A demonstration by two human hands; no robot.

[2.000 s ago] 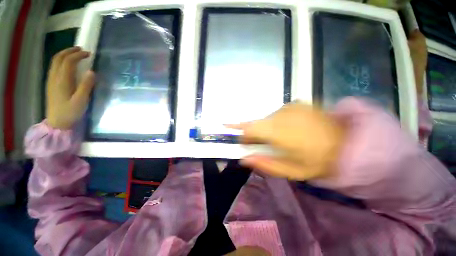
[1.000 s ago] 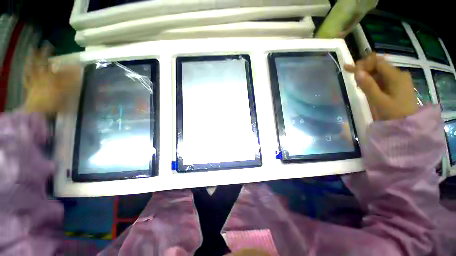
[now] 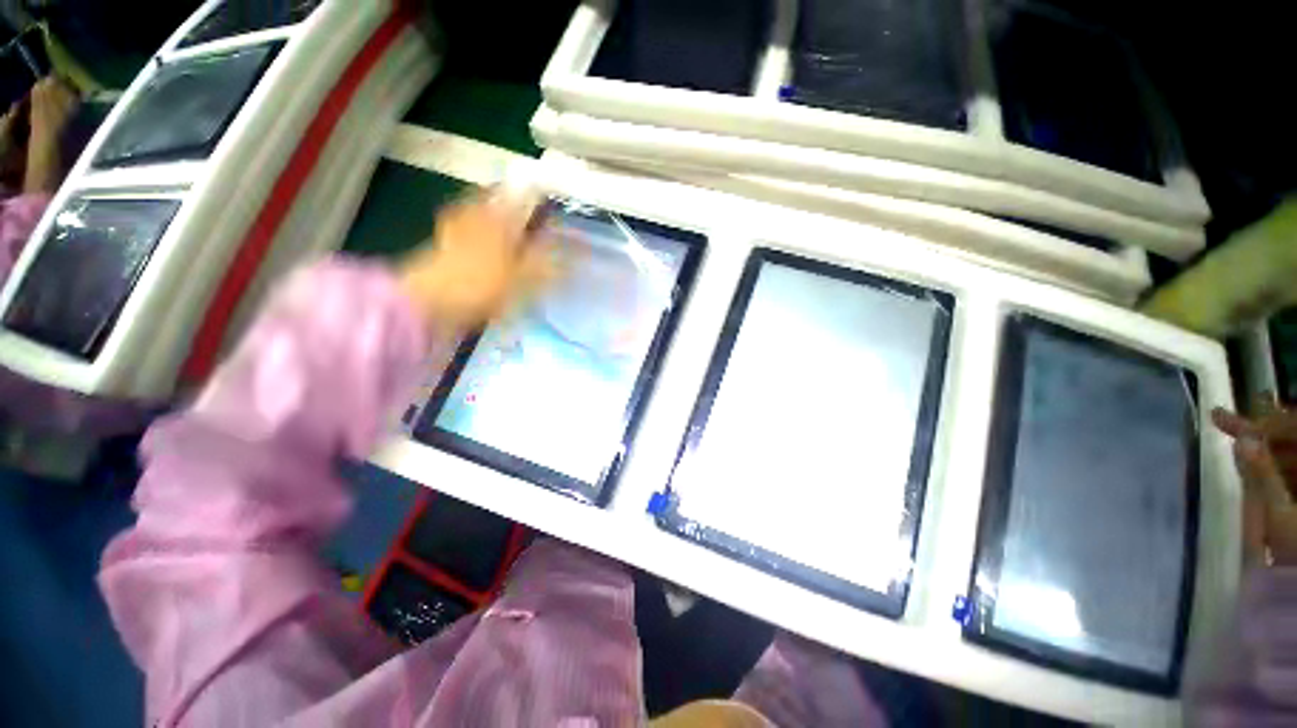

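Observation:
A white foam tray with three pockets lies before me, slanting down to the right in view. It holds a left tablet, a middle tablet with a bright white screen, and a greyer right tablet. Clear film glints at the left tablet's top. Small blue tabs show at the middle and right tablets' lower left corners. My left hand, blurred, is over the left tablet's upper left edge; its fingers are not clear. My right hand is at the tray's right edge, partly cut off by the picture.
A stack of white trays with dark tablets stands beyond the tray. A side stack with one red layer is at left. A yellowish-green wrapped post is at right. A red-edged box is below. Another person's hand shows upper left.
The view has turned towards the left, bringing the side stack into sight. My left hand has moved from the tray's left side onto the left tablet. My right hand stays by the right edge.

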